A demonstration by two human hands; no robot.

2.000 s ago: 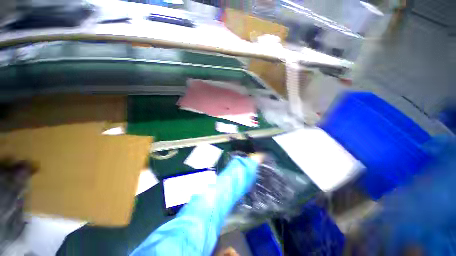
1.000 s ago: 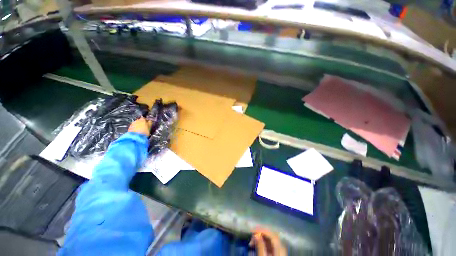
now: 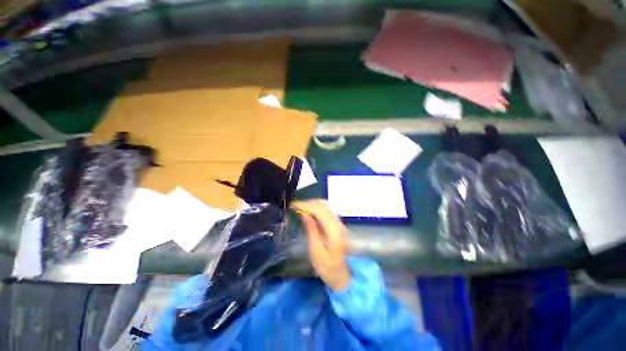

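Note:
A bagged black unit (image 3: 237,253) is held tilted over the bench's front edge, its lower end towards my left sleeve. A rounded black part and a narrow black piece stick out of the clear bag at its top. My right hand (image 3: 324,240) has its fingertips at the bag's upper right edge, just below these parts, and appears to pinch it. My left hand is hidden behind the unit; only its blue sleeve shows. A tablet (image 3: 366,197) with a bright white screen lies flat just right of the unit.
Bagged black units lie at the bench left (image 3: 89,199) and right (image 3: 491,206). Tan cardboard sheets (image 3: 185,130) lie back left, pink sheets (image 3: 443,55) back right. White papers (image 3: 389,151) lie around the tablet and at both ends. An off-white ring (image 3: 329,142) lies behind the tablet.
A bagged unit has been taken from the left pile and brought in front of me. My right hand has come up to it from the bench edge. The view has turned downward.

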